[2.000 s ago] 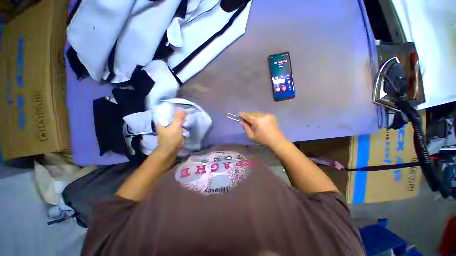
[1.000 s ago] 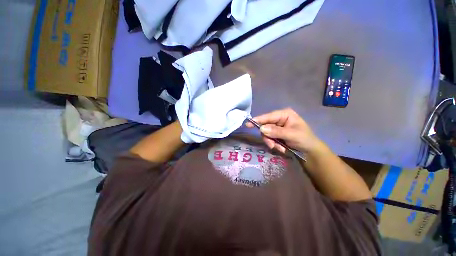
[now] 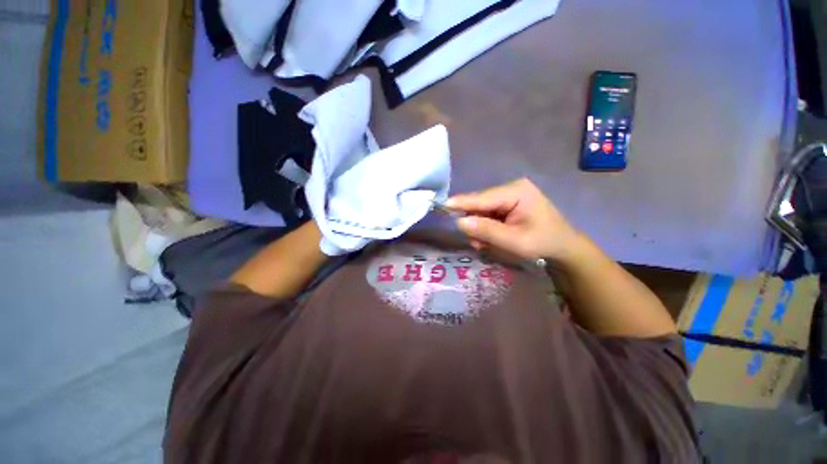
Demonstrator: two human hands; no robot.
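Observation:
A white sewn part [image 3: 376, 186] with dark stitching along its lower edge is held up close to my body at the table's near edge. My left hand is hidden under or inside this part; only the forearm shows. My right hand [image 3: 508, 220] is shut on slim metal tweezers [image 3: 444, 208], whose tip is at the right edge of the white part. Whether the tip grips the fabric cannot be told.
White panels with black stripes [image 3: 317, 36] lie heaped at the table's far left. Black fabric [image 3: 267, 154] lies left of the white part. A lit smartphone [image 3: 608, 122] lies on the purple table [image 3: 698, 181]. An iron [image 3: 793, 204] is at the right edge. Cartons [image 3: 118, 100] stand left and lower right.
Since two seconds ago, the white part has been raised and opened over my left hand. My right hand has brought the tweezers to its edge. In the last second, the right hand tilted slightly.

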